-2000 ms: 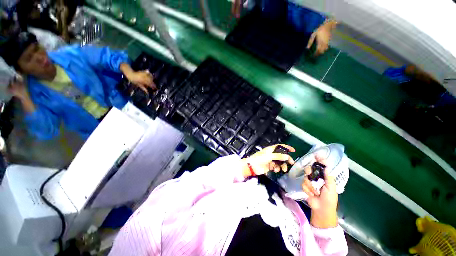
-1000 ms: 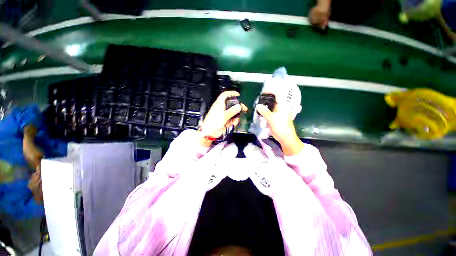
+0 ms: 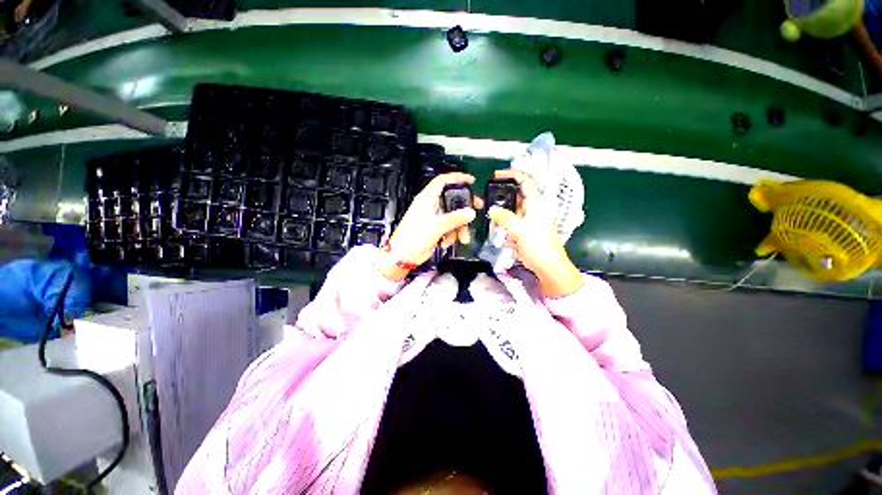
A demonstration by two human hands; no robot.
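My left hand [image 3: 430, 224] holds a small black unit [image 3: 456, 198] between thumb and fingers. My right hand [image 3: 527, 227] holds another small black unit [image 3: 502, 195] in the same way. The two units are upright side by side, a small gap apart, in front of my chest. To the left of my hands lies a large black pocket tray [image 3: 300, 169] with a grid of square pockets. It overlaps other black trays [image 3: 126, 208] at its left. Whether each pocket is filled, I cannot tell.
A partly bagged white fan [image 3: 561, 198] stands just behind my right hand. A yellow fan [image 3: 827, 230] is at the right edge of the line. Several black units, one here [image 3: 457, 39], lie on the green conveyor [image 3: 638, 106]. White equipment [image 3: 203, 338] stands at the lower left.
My view has swung from tilted to level. Both hands have come together with their units side by side. Another person's hand at the top has left the view.
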